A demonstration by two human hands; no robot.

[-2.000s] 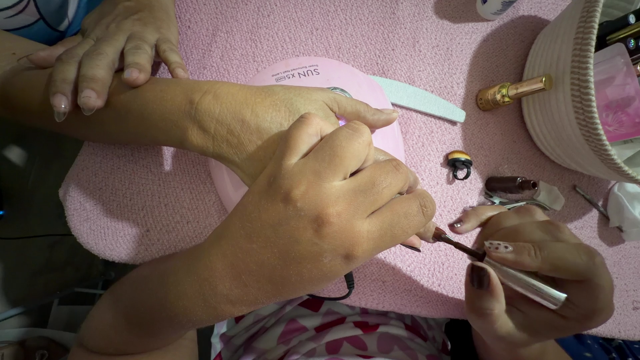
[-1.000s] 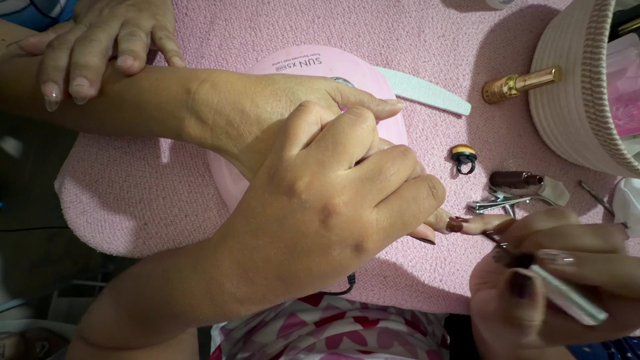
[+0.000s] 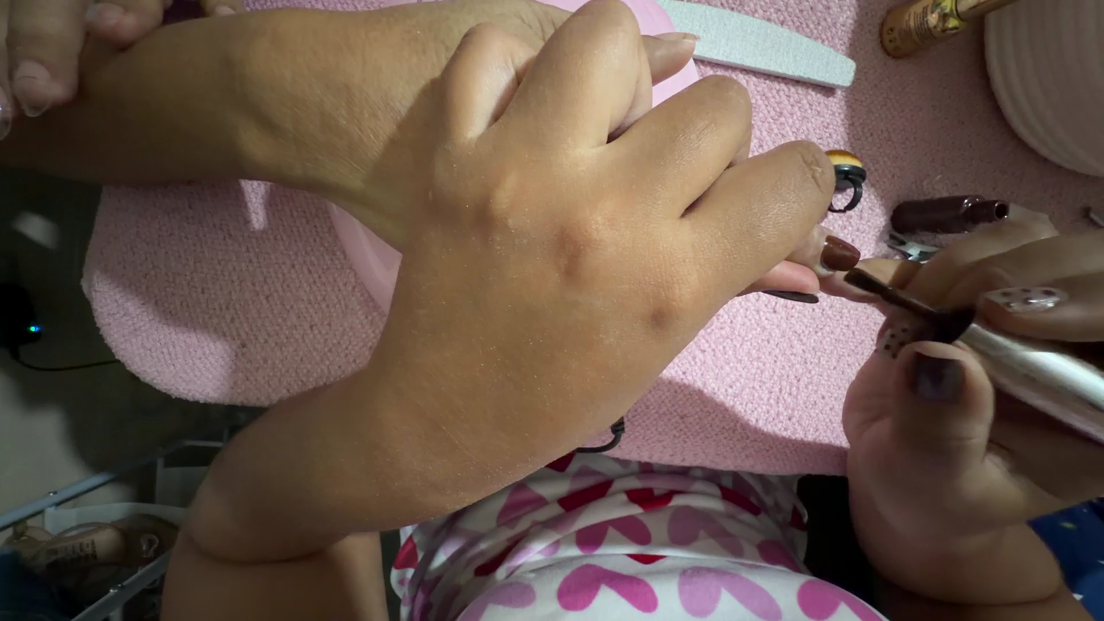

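My left hand is closed around the fingers of another person's hand, whose forearm comes in from the left. One fingertip with a dark brown-red painted nail sticks out past my knuckles; a second painted nail shows edge-on below it. My right hand grips the silver handle of a nail polish brush. Its dark bristle tip is just below the painted nail; whether they touch cannot be told. One of my right fingers reaches to that fingertip. Behind my right hand lies a dark polish bottle.
A pink towel covers the table over a pink nail lamp. Around lie a grey nail file, a black ring with a yellowish top, a gold bottle, metal nippers and a white ribbed basket.
The brush tip was at a nail two seconds ago, then farther right near the polish bottle, and is now close below the painted nail. My left hand keeps its hold. The view has moved closer.
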